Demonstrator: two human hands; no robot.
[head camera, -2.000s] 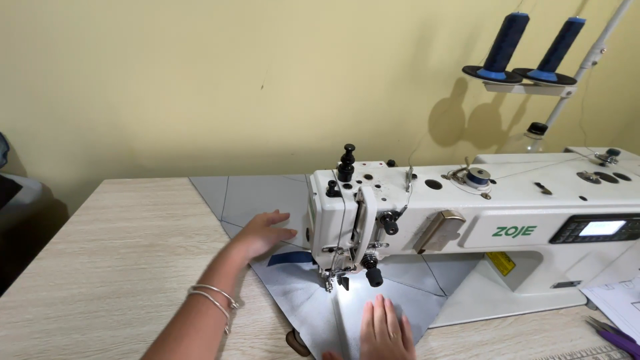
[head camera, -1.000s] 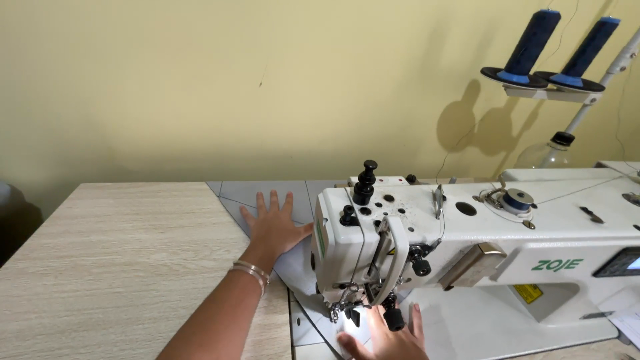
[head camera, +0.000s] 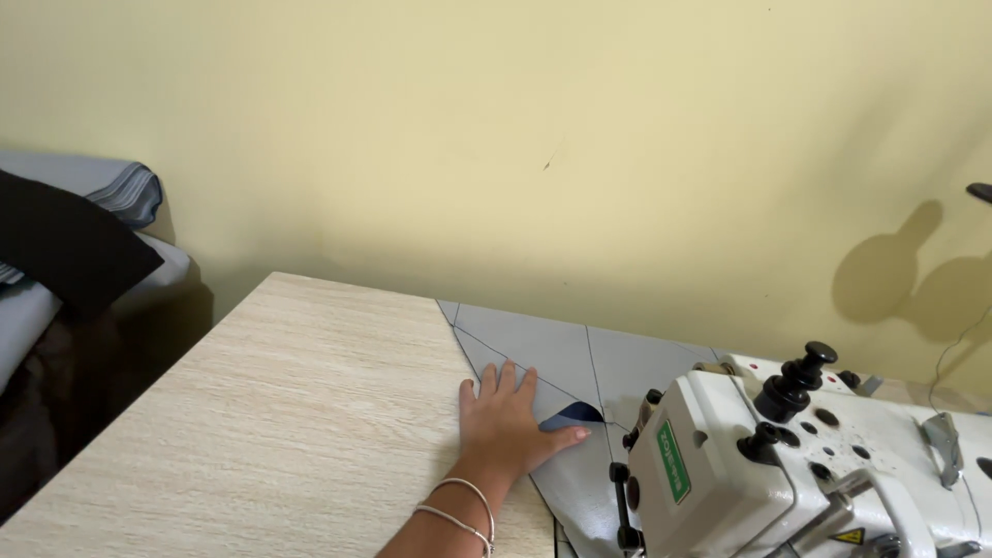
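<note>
My left hand (head camera: 508, 422) lies flat with fingers spread on a grey fabric sheet (head camera: 535, 333) marked with dark lines, close to its left edge. Two thin bracelets (head camera: 457, 515) circle that wrist. Beside my thumb, a dark blue strip (head camera: 577, 415) curves up from the sheet. To the right stands the white head of a Zoje sewing machine (head camera: 721, 465), with the sheet passing behind it and along its left side. The needle area is out of frame. My right hand is not in view.
A light wood-grain tabletop (head camera: 310, 411) extends to the left of the sheet. Beyond its left edge are folded grey fabric (head camera: 85, 178) and a black cloth (head camera: 70, 232). A yellow wall (head camera: 465, 155) rises directly behind the table.
The view has swung left, and my right hand, seen by the needle a second ago, has left the frame. The blue strip, not visible a second ago, shows beside my left thumb.
</note>
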